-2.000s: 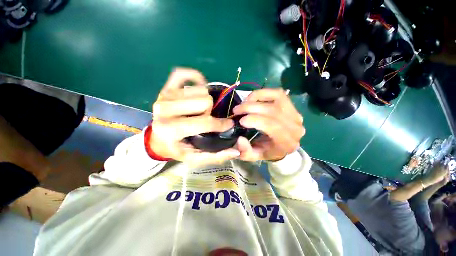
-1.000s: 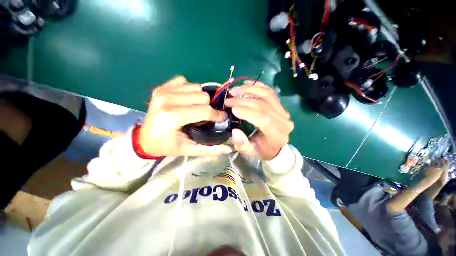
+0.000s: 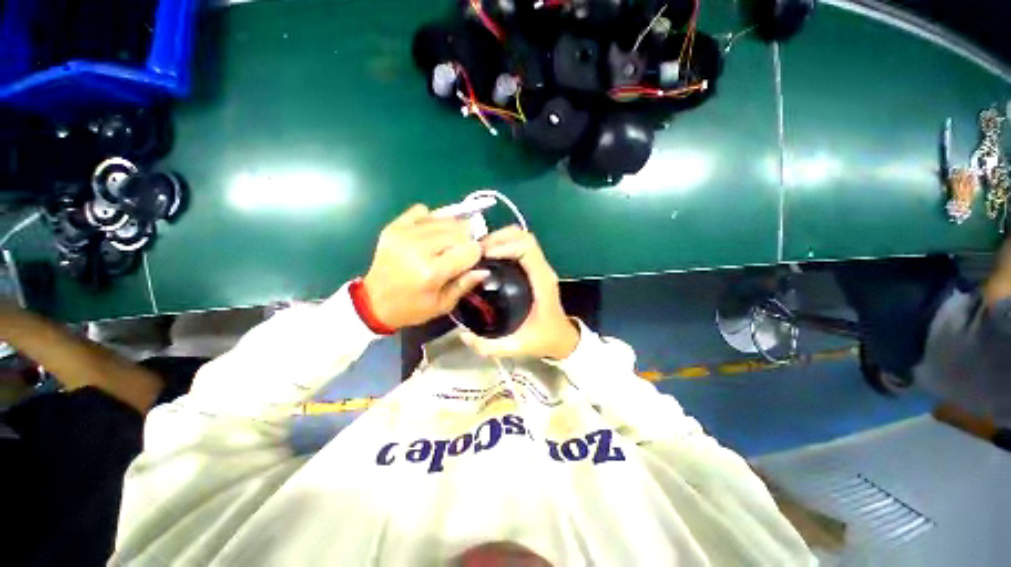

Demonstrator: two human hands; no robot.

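My left hand (image 3: 419, 269), with a red band at the wrist, and my right hand (image 3: 541, 297) hold a glossy black ball housing (image 3: 507, 299) between them, above the bench's near edge. My right hand wraps its right side and underside. My left fingers touch its left side. A white piece (image 3: 477, 210) shows above my left fingers, with a white cable (image 3: 512, 207) looping from it towards my right hand. How the white piece meets the ball is hidden by my fingers. Reddish marks show on the ball's face; I cannot tell whether they are wires.
Black housings (image 3: 615, 150) with coloured wires are heaped on the green bench (image 3: 299, 249) ahead. Black rings (image 3: 131, 199) and a blue bin (image 3: 105, 78) are at left. Small pale and copper-coloured parts (image 3: 976, 183) lie far right. Another person's arm (image 3: 83, 349) shows at left.
The view has turned, bringing the blue bin into sight. The held housing now shows a smooth round side; its upright coloured wires no longer show. The white piece and cable have come into view.
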